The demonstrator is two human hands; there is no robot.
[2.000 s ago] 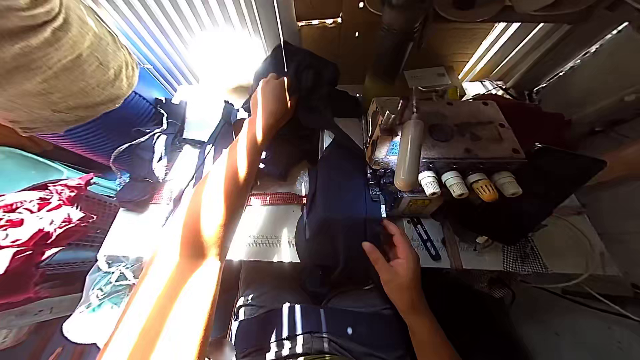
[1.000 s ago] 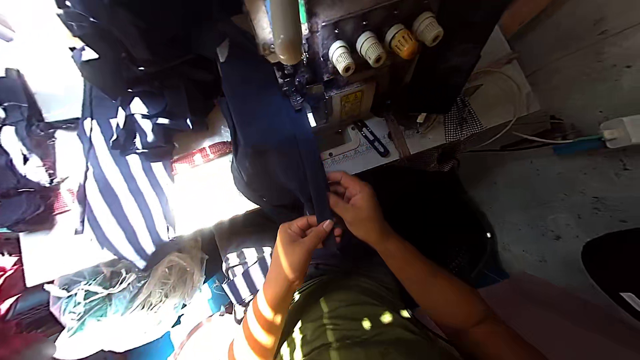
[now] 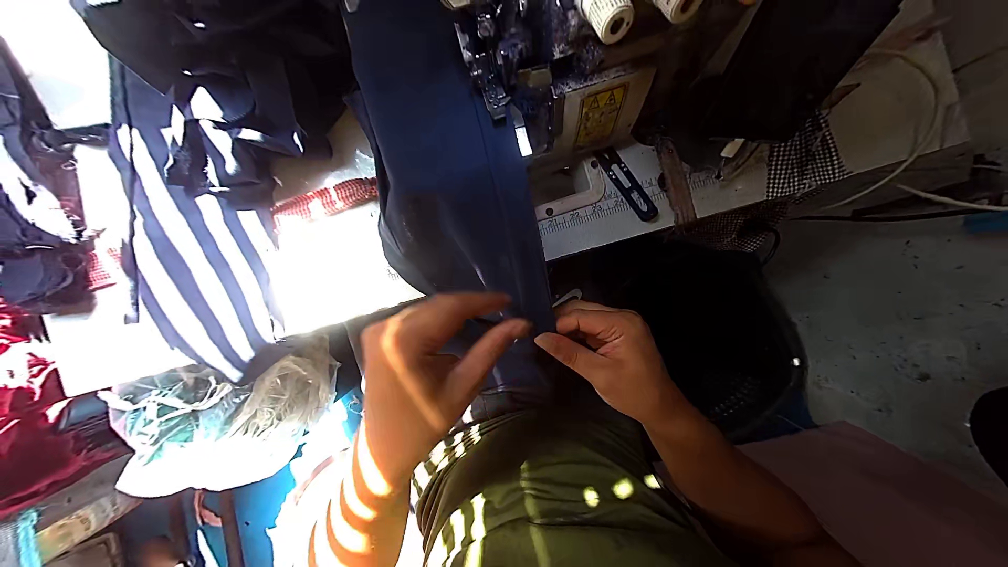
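A long piece of navy fabric (image 3: 449, 173) runs from the presser foot (image 3: 494, 98) of a sewing machine (image 3: 567, 94) down over the table edge to my lap. My right hand (image 3: 610, 354) pinches the fabric's right edge between thumb and fingers near my lap. Just left of it my left hand (image 3: 429, 354) hovers over the fabric, thumb and forefinger apart, with nothing visible between them. Its other fingers are partly hidden and blurred.
Dark thread snips (image 3: 628, 185) lie on the table by a printed ruler scale (image 3: 583, 216). At left are striped-lit dark cloth (image 3: 189, 228), red cloth (image 3: 35, 425) and a plastic bag of scraps (image 3: 228, 402). A black container (image 3: 701, 339) stands below the table at right.
Two seconds ago my left hand was up on dark cloth behind the fabric; it came down beside my right hand, and has since released the edge and lifted leftward. The view has swung down and closer.
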